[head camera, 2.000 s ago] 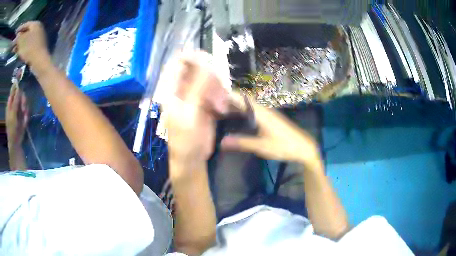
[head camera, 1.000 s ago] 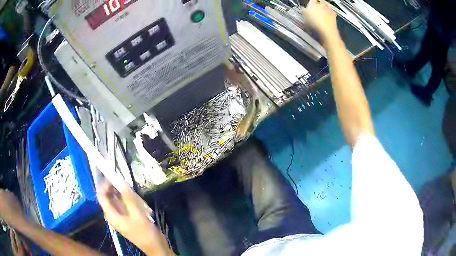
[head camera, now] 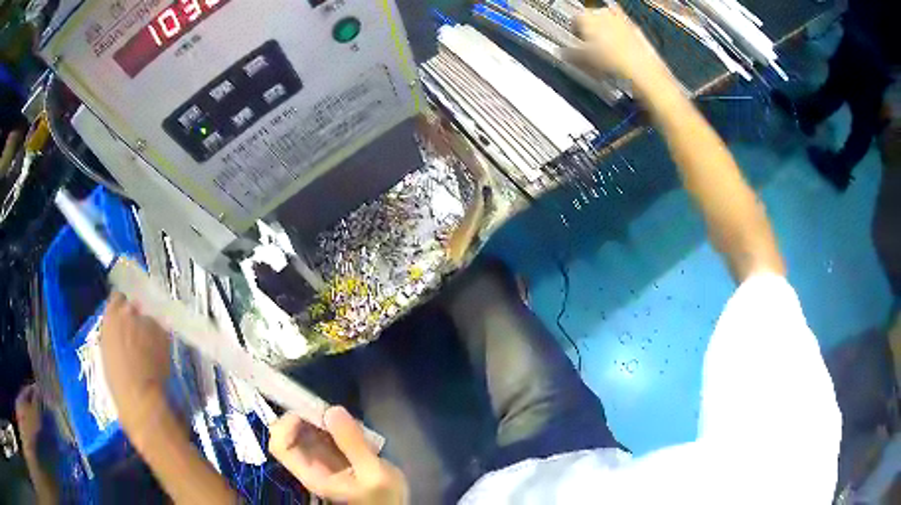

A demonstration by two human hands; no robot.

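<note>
My left hand [head camera: 341,462] is at the bottom centre, its thumb and fingers closed on the lower end of a long grey-white strip [head camera: 212,340]. The strip slants up and left, past a neighbour's hand; its far end is blurred and brighter white. My right hand [head camera: 605,44] is at the top, over strip bundles [head camera: 553,39] right of the machine. Its fingers are bent and blurred, and whether they hold a strip cannot be told.
The grey-beige machine [head camera: 237,108] stands upper left, above a tray [head camera: 479,212] of scrap offcuts [head camera: 380,247]. A white strip stack [head camera: 509,94] lies beside it. A neighbour's hand [head camera: 133,340] is by the blue bin [head camera: 59,286]. Another person's leg shows at upper right.
Two seconds ago both hands were close together below the machine. Since one second ago my left hand has moved right and slightly down with the strip. The neighbour's hand has moved up beside it.
</note>
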